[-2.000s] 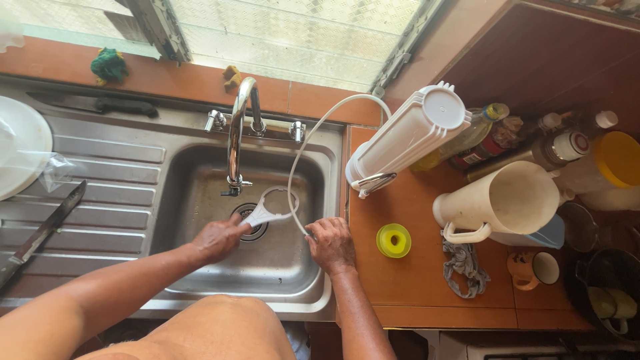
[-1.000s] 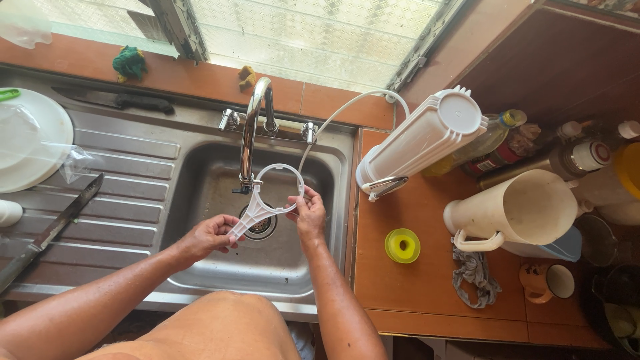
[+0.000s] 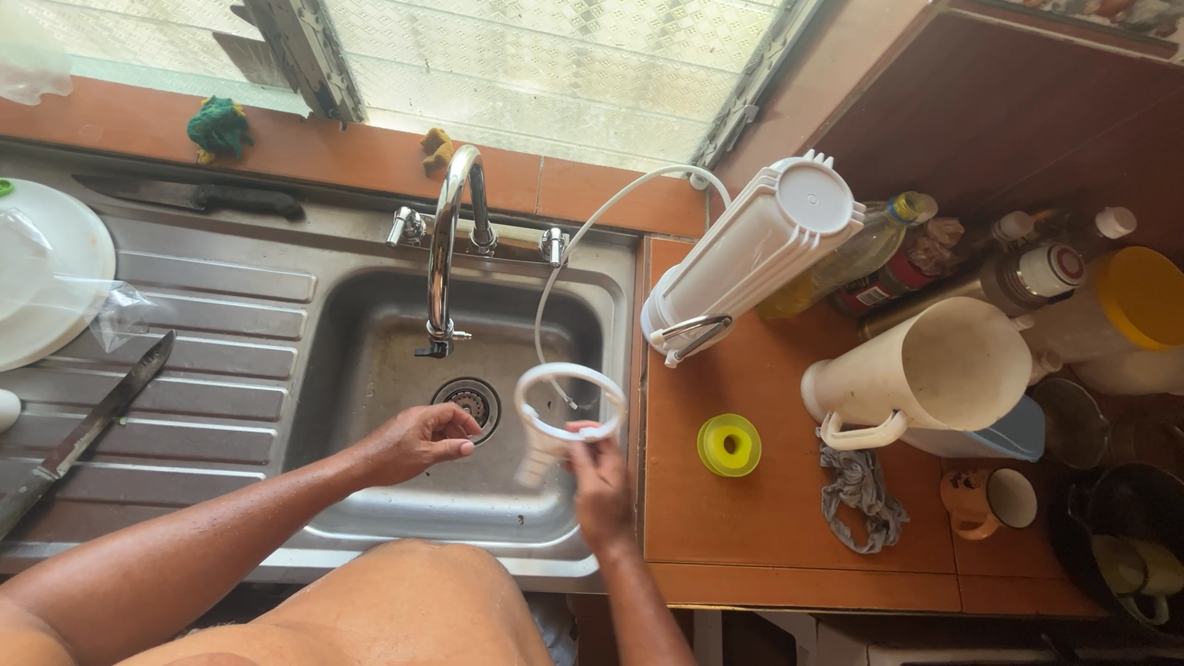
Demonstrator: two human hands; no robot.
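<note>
My right hand (image 3: 599,481) grips a white plastic ring-shaped wrench (image 3: 608,384) over the right side of the steel sink (image 3: 370,314); its handle is blurred. My left hand (image 3: 421,446) holds nothing, fingers apart, just left of the drain strainer (image 3: 469,407). A white hose (image 3: 539,324) hangs into the sink, its free end behind the ring, and runs up to a white countertop water filter housing (image 3: 740,259) on the tiled counter. The chrome faucet (image 3: 444,240) arches over the basin. A yellow-green round plastic piece (image 3: 729,446) lies on the counter.
A knife (image 3: 111,407) lies on the drainboard near a white plate (image 3: 55,277); another knife (image 3: 194,196) lies behind. Right of the filter are a beige pitcher (image 3: 925,370), a grey cloth (image 3: 862,499), an orange mug (image 3: 980,504), several bottles (image 3: 860,245) and a dark pan (image 3: 1091,527).
My left hand has let go of the wrench handle and stands apart from it. My right hand has moved right with the wrench. Two seconds ago, my right hand was at the hose.
</note>
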